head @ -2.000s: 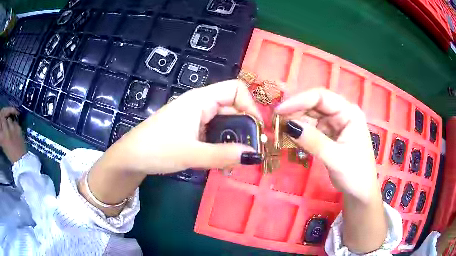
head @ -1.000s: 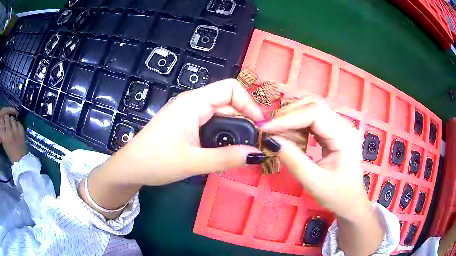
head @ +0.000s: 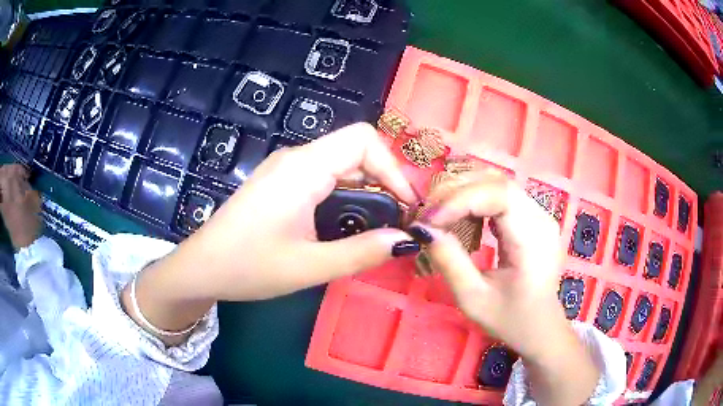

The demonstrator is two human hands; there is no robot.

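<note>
My left hand holds a black watch body between thumb and fingers, its back with the round sensor facing up. My right hand pinches a gold metal strap at the watch body's right edge. The fingertips of both hands meet there and hide the joint. More gold strap pieces lie in pockets of the red tray behind my hands. Other black watch bodies sit in the tray's right pockets, and one lies near the front edge, by my right wrist.
A glossy black tray at the left holds silver-outlined watch parts. Tiny silver pieces lie in one red pocket. Stacked red trays stand at the top right. Another person's hand and striped sleeve are at the left edge.
My right hand has brought the gold strap leftward against the watch body. The watch body has turned slightly and shifted left in my left hand. The pocket with tiny silver pieces is now uncovered.
</note>
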